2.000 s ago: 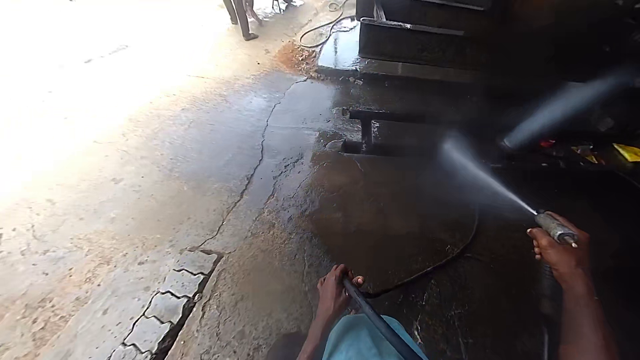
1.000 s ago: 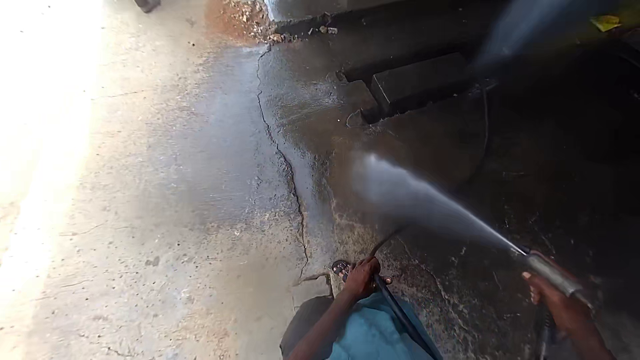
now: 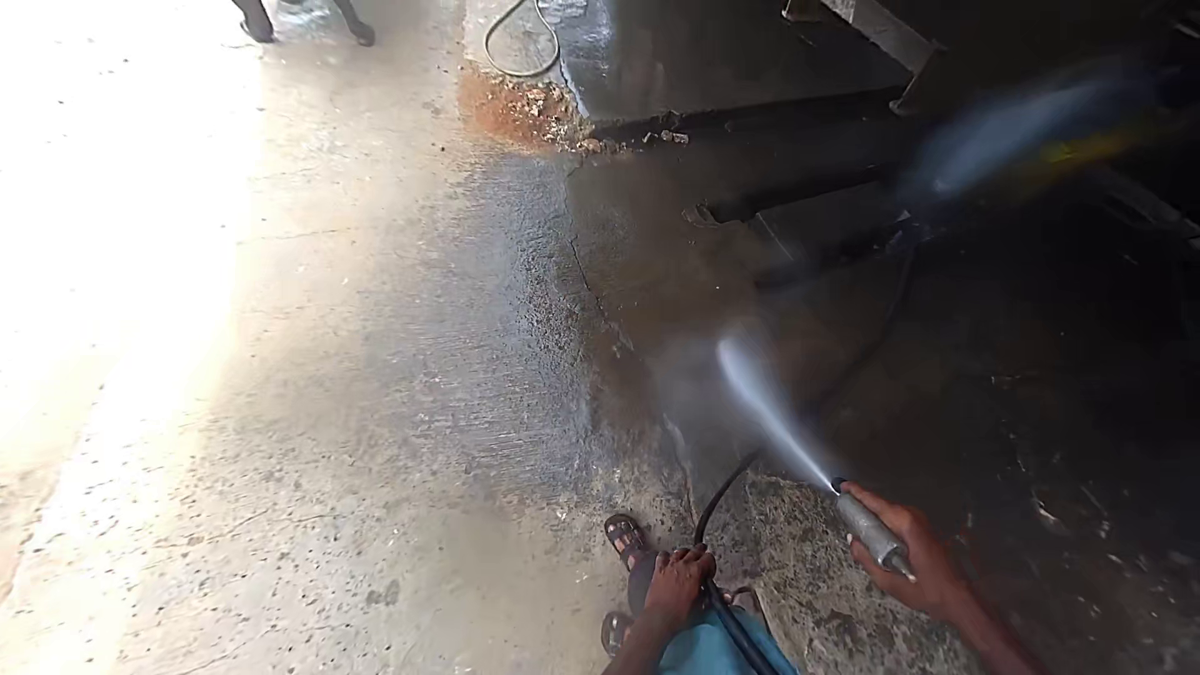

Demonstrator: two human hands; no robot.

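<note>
At the lower right, my right hand (image 3: 914, 553) is wrapped around a grey metal spray gun (image 3: 874, 530). A white jet of water (image 3: 764, 398) leaves its nozzle toward the upper left and strikes the dark wet concrete floor (image 3: 656, 375). My left hand (image 3: 677, 577), low in the middle by my knee, grips a black hose (image 3: 731, 623). From there the hose runs forward over the floor into the shade. My sandalled feet (image 3: 623, 532) show just left of that hand.
A person's lower legs (image 3: 258, 21) stand at the top left. A pale hose loop (image 3: 522, 66) lies beside reddish rubble (image 3: 525, 111). Dark recesses cut the floor on the right, near a metal frame (image 3: 886, 33). A second spray (image 3: 1012, 131) blurs past a yellow thing at the upper right.
The view has shifted. The jet, aimed up and left throughout, now points more steeply away from me. Both hands keep their hold on the spray gun and hose.
</note>
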